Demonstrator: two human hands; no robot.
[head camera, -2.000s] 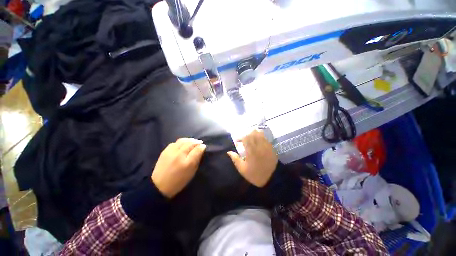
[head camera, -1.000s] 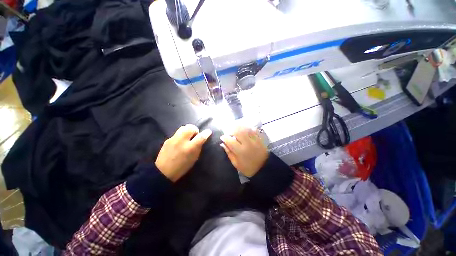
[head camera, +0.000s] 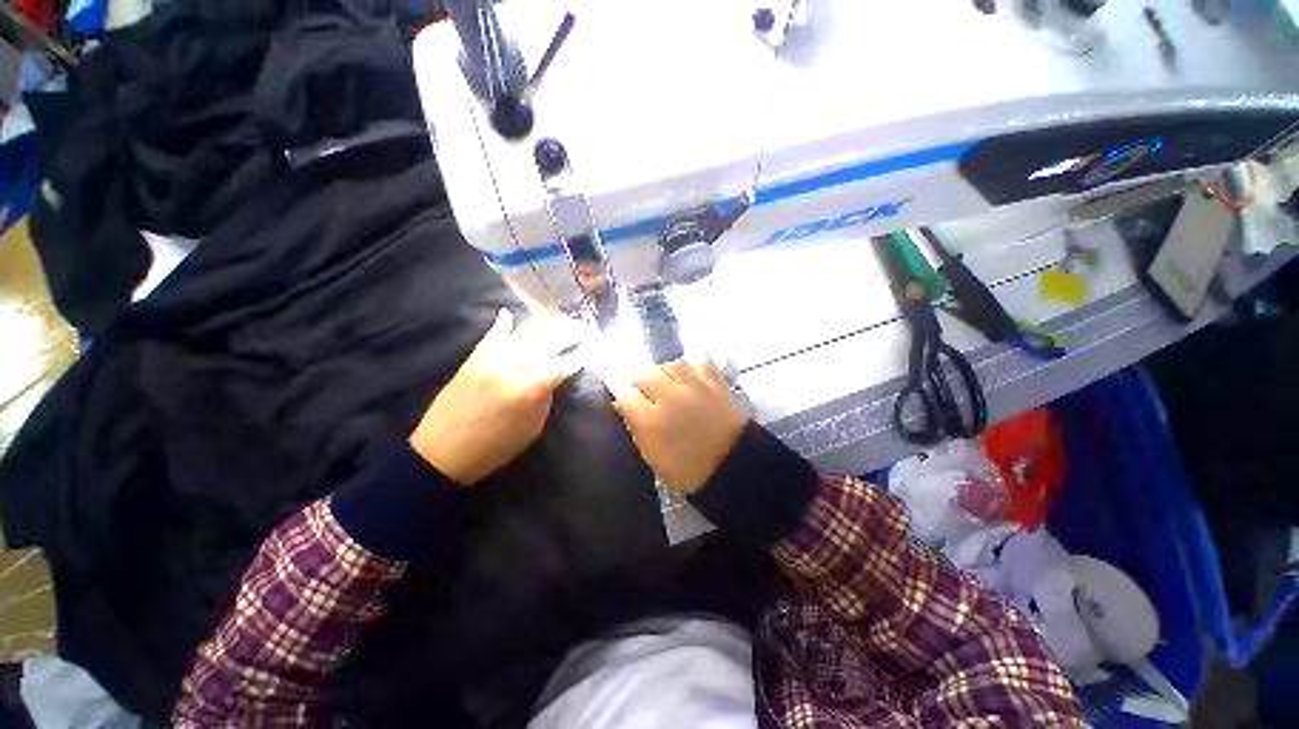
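A large black garment piece (head camera: 328, 299) lies heaped at the left and runs over the lap. Its edge passes under the lit needle area of the white sewing machine (head camera: 841, 135). My left hand (head camera: 496, 399) lies on the cloth just left of the needle, its fingertips in the bright glare. My right hand (head camera: 681, 425) holds the cloth edge just in front of the presser foot (head camera: 606, 316), fingers bent. Glare hides the needle tip and the exact fingertip contact. A small pale strip (head camera: 684, 521) shows below my right hand.
Black-handled scissors (head camera: 940, 392) lie right of the needle, beside a dark cutter (head camera: 983, 296) with a green-yellow tip. A yellow item (head camera: 1063, 286) and a pale card (head camera: 1194, 254) lie farther right. A blue basket (head camera: 1194, 499) with red and white bags stands below the table.
My left hand has moved up and forward toward the needle with the cloth. My right hand has shifted left since the earliest frame and stays by the foot. The view has shifted slightly.
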